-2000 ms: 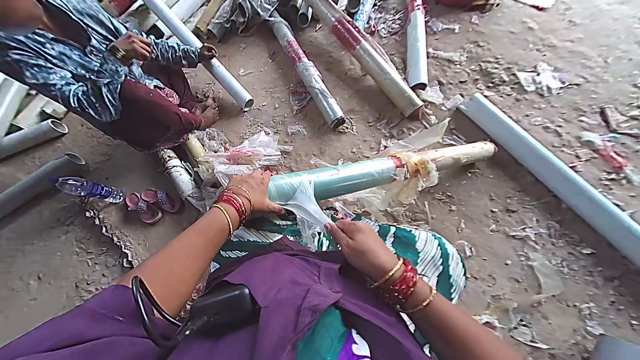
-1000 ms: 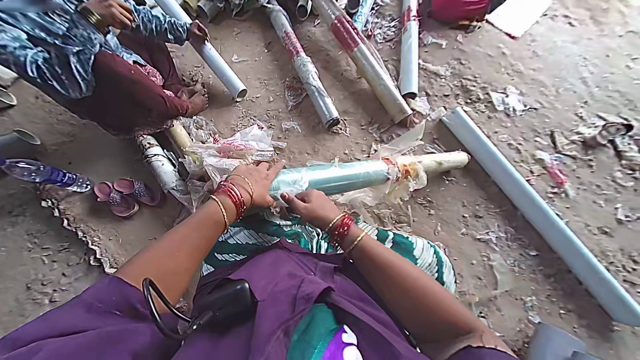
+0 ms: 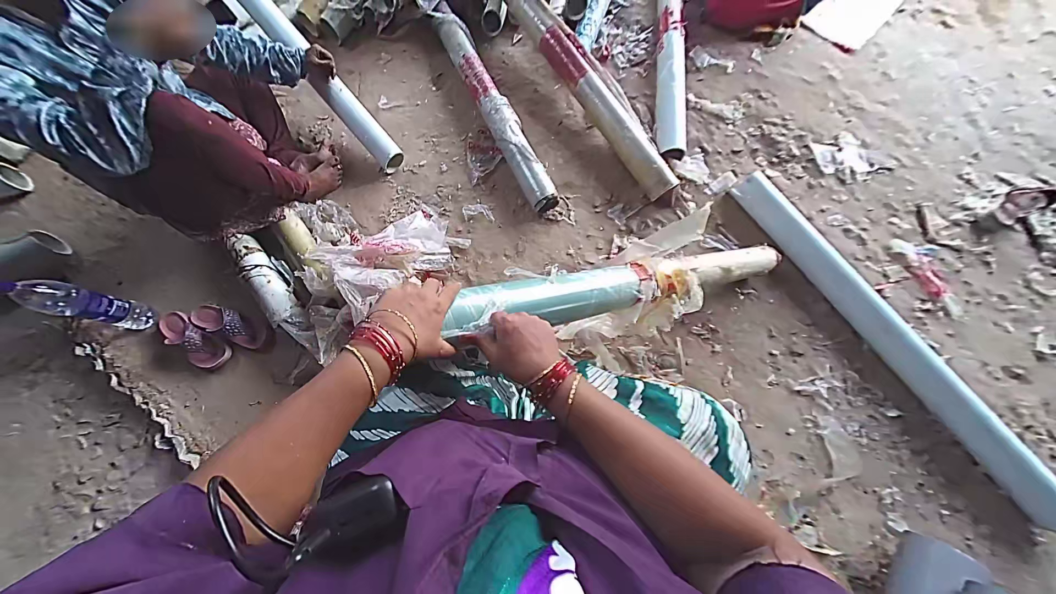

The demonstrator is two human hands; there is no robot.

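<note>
A pale green-blue pipe (image 3: 553,297) wrapped in clear plastic film lies across my lap, tilted slightly up to the right. My left hand (image 3: 417,318) rests over its left end with the fingers spread around it. Close by on the near side, my right hand (image 3: 520,346) has its fingers closed at the pipe's film; a small bit of film shows at the fingertips. Farther right, torn yellowish wrapping (image 3: 681,285) rings the pipe, and a cream-coloured tube (image 3: 734,266) sticks out beyond it. Crumpled clear plastic (image 3: 388,252) lies just past my left hand.
A light blue-grey pipe (image 3: 899,355) lies diagonally at right. Several wrapped pipes (image 3: 503,124) lie ahead. At upper left a person (image 3: 181,124) sits holding a grey pipe (image 3: 355,124). A plastic bottle (image 3: 78,304) and pink sandals (image 3: 206,330) lie at left. Plastic scraps litter the ground.
Two seconds ago my right hand pulled a stretched strip of film away from the pipe; now it is against the pipe beside my left hand. The seated person's hand has moved along their pipe.
</note>
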